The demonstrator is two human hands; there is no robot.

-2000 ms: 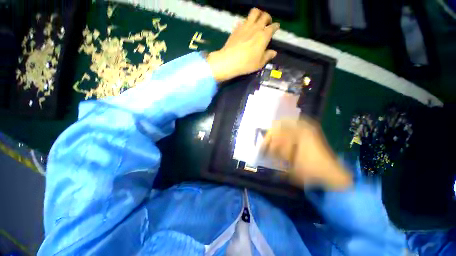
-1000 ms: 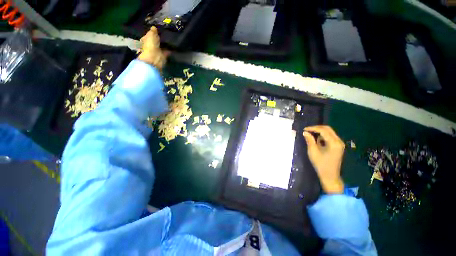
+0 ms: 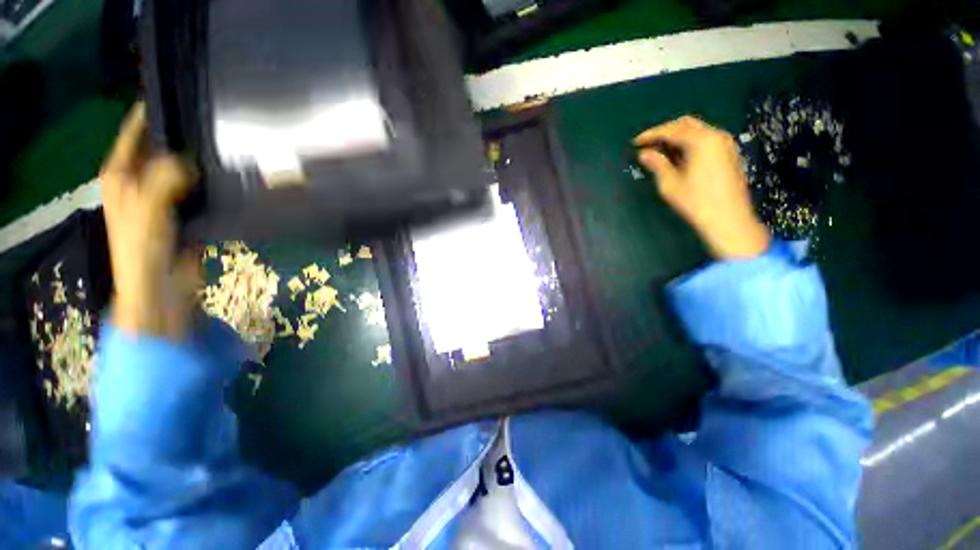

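Observation:
My left hand (image 3: 150, 220), blurred, grips the left edge of a black foam-lined tray (image 3: 322, 210) with a tablet assembly (image 3: 296, 97) in it. This tray is raised, blurred, and covers the upper part of a second tray (image 3: 596, 312) lying in front of me. The second tablet assembly (image 3: 478, 285) shines bright white in that lower tray. My right hand (image 3: 704, 183) is raised right of the trays. Its thumb and forefinger are pinched close around something small and dark, too small to name.
Cream-yellow pieces (image 3: 242, 295) lie loose on the green bench at left. More fill a small black tray (image 3: 38, 322) at far left. A pile of small dark components (image 3: 795, 161) lies at right. A white strip (image 3: 688, 52) crosses behind, with part of another tray beyond it.
My left hand has brought a trayed tablet from beyond the white strip over the near one. My right hand has moved away from the near tray's right side. The view has turned.

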